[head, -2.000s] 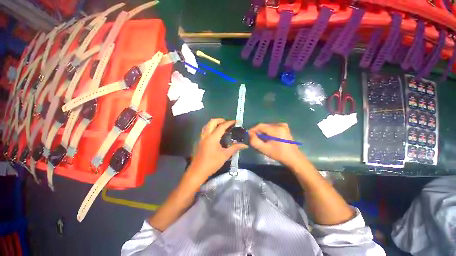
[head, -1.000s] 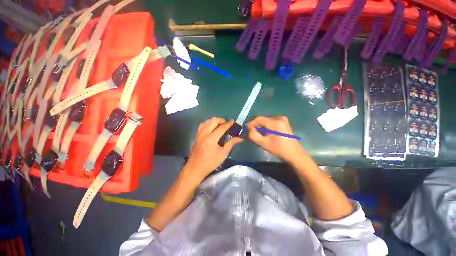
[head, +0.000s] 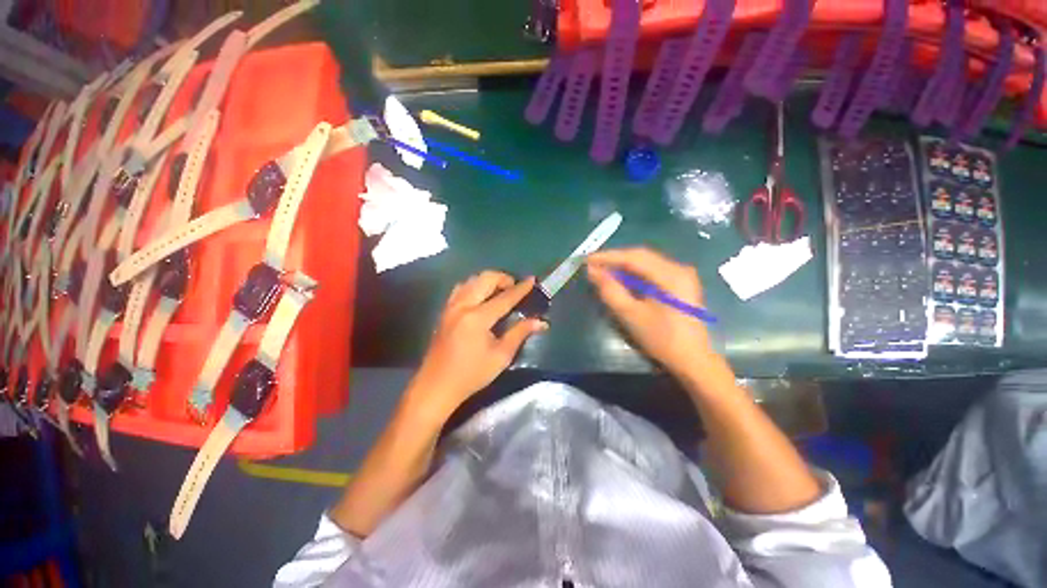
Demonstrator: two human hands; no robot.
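Observation:
My left hand (head: 480, 333) holds a watch by its dark case (head: 534, 301) between thumb and fingers. The watch's pale bluish-white strap (head: 583, 253) points up and to the right over the bench; its other strap is hidden. My right hand (head: 652, 301) holds a blue pen-like tool (head: 666, 298), which slants down to the right. The fingertips of my right hand are beside the strap, right of the watch case. Whether they touch the strap I cannot tell.
A red-orange tray (head: 312, 236) with many pale-strapped watches is at left. Crumpled white wipes (head: 402, 224), purple straps (head: 617, 80), a blue cap (head: 641, 163), clear crinkled film (head: 702, 198), red-handled scissors (head: 773, 213) and sticker sheets (head: 877, 247) lie beyond and right.
The watch has tilted further right, its strap now slanting up-right. My right hand has moved slightly up and right, away from the case, with the blue tool.

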